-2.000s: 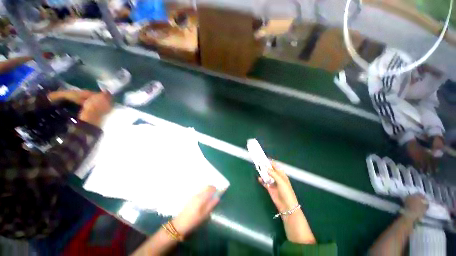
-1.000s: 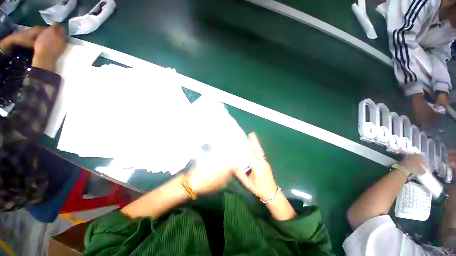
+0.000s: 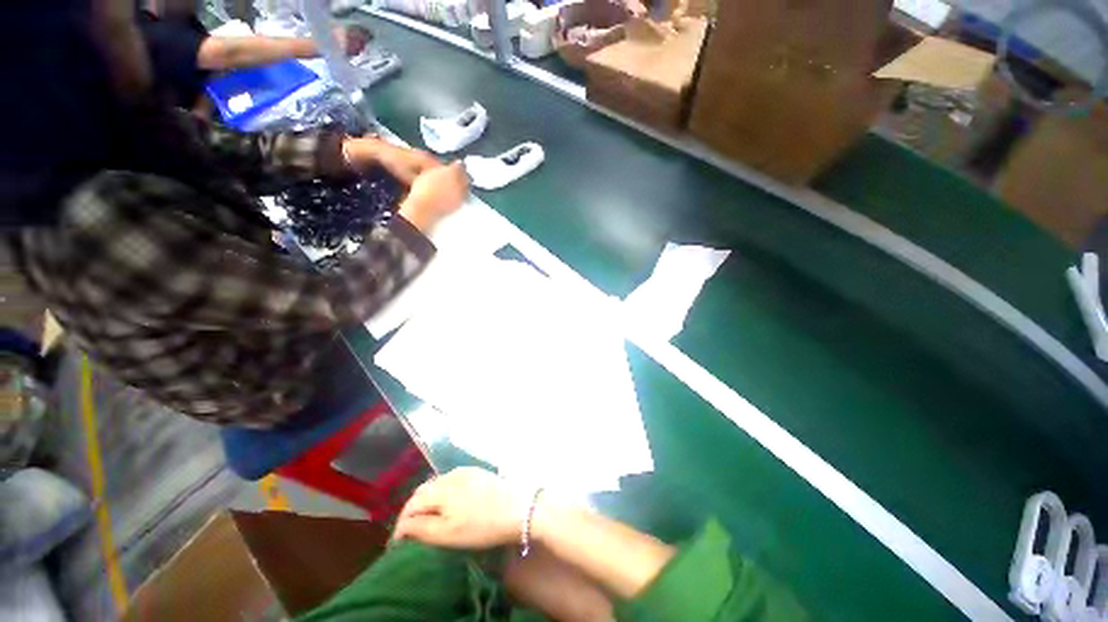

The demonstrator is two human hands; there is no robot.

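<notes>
My right hand [image 3: 459,510], with a beaded bracelet, reaches left across my body at the bench's near edge. Its fingers curl, and whether it holds anything is hidden. My left hand is hidden; only skin, perhaps its forearm, shows below my right wrist. A large bright stack of white sheets [image 3: 523,365] lies fanned on the green belt just beyond. A white wrapped unit [image 3: 676,292], crumpled and tapering, lies past the stack, partly over the white dividing strip [image 3: 790,456].
A neighbour in plaid [image 3: 182,292] sits close left, hands above the belt. Two white units [image 3: 504,167] lie beyond. Bare looped housings [image 3: 1039,553] stand at lower right. An open cardboard box [image 3: 261,565] and red-legged stool [image 3: 359,459] are at lower left.
The view has swung left. My right hand has moved left from the near edge of the sheets. A white wrapped unit now lies on the belt beyond the stack.
</notes>
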